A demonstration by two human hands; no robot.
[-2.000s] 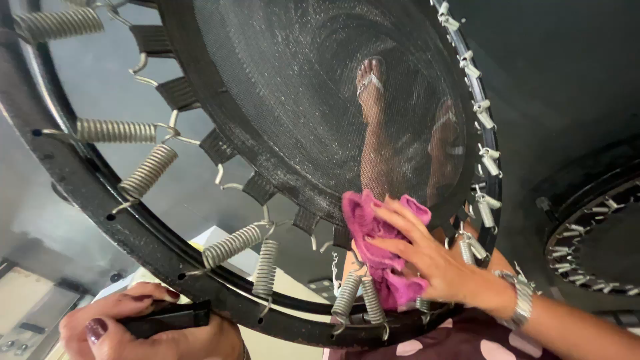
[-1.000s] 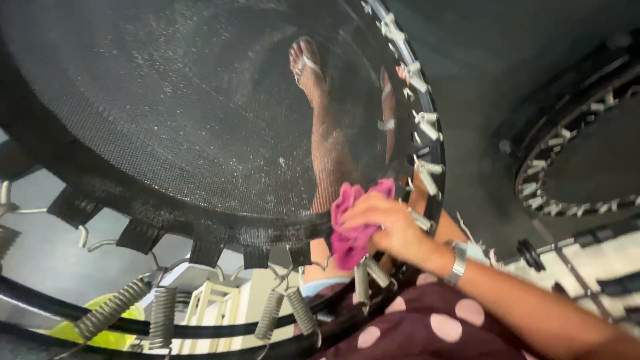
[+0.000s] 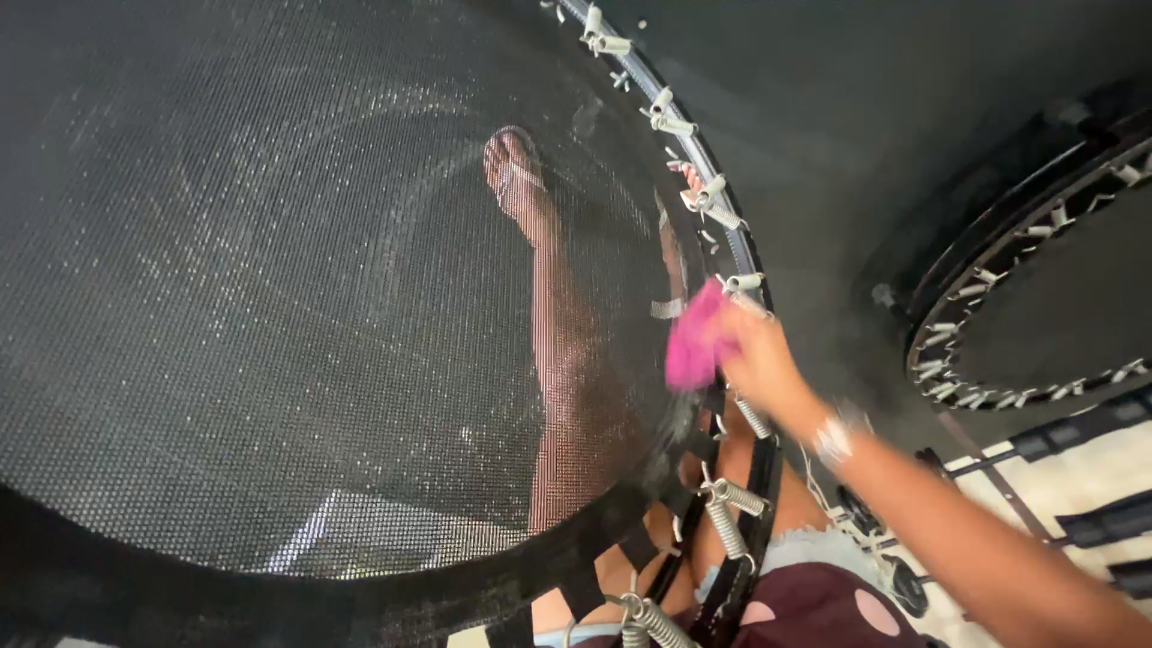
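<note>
A mini trampoline with a dusty black mesh mat (image 3: 297,297) stands tilted in front of me and fills the left and middle. Coil springs (image 3: 724,531) join the mat to its black metal frame (image 3: 751,486). My right hand (image 3: 756,351), blurred, grips a pink cloth (image 3: 697,337) at the right edge of the mat, beside the springs and frame. A metal band circles that wrist. Through the mesh I see my leg and a sandalled foot. My left hand is out of view.
Another trampoline (image 3: 936,315) with springs around its rim lies on the dark floor (image 3: 828,162) at the right. Below it, at the lower right, are weight plates (image 3: 904,585) and black bars on a pale surface.
My right hand with the pink cloth has moved from the mat's lower edge up along its right edge. The left hand, seen on the frame at first, is out of view. The view has shifted.
</note>
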